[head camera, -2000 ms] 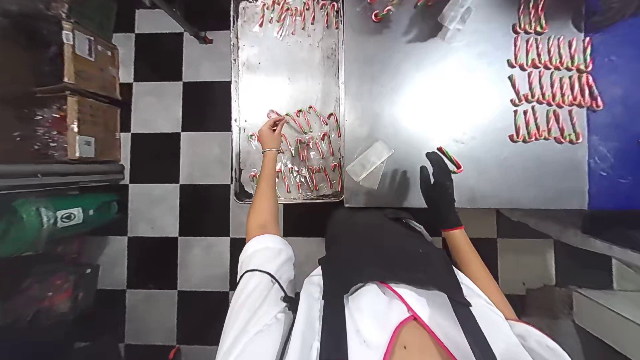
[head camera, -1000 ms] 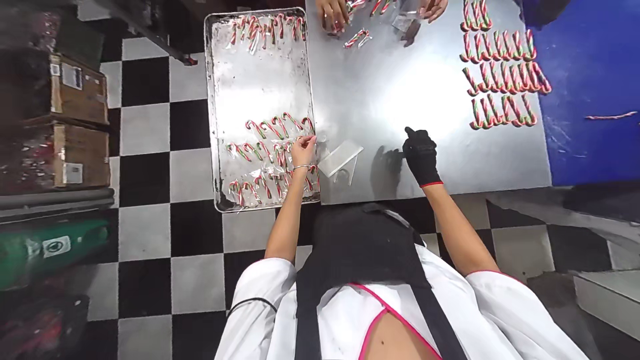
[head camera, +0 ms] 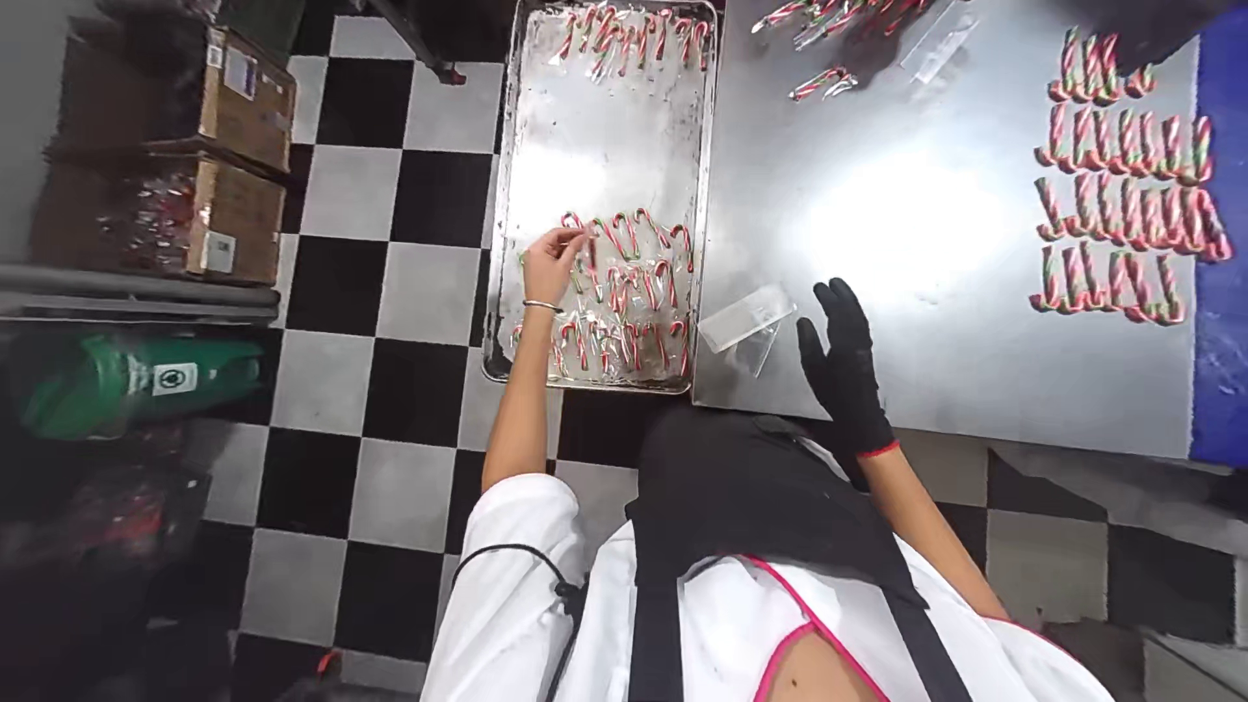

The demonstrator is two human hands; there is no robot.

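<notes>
My left hand (head camera: 551, 263), bare with a thin bracelet, is over the left part of the metal sheet tray (head camera: 495, 244). Its fingertips are pinched on a wrapped red candy cane (head camera: 591, 253), partly hidden by them. Rows of wrapped candy canes (head camera: 624, 291) lie right of and below that hand, and another group (head camera: 624, 39) lies at the tray's far end. My right hand (head camera: 843, 366), in a black glove, is over the steel table (head camera: 936, 351) with fingers spread and nothing in it. A clear plastic piece (head camera: 747, 318) lies between the tray and the glove.
Rows of candy canes (head camera: 1126, 219) lie at the table's right, beside a blue surface (head camera: 1224, 322). More wrapped canes (head camera: 824, 84) and clear packaging (head camera: 941, 44) are at the back. A dark shape covers the upper right. Cardboard boxes (head camera: 244, 97) stand at left, above a green container (head camera: 146, 380).
My left hand moved right along the upper row, then back left. The candy cane beside my right glove two seconds ago is gone from there. The co-worker's hands seen a second ago are out of view.
</notes>
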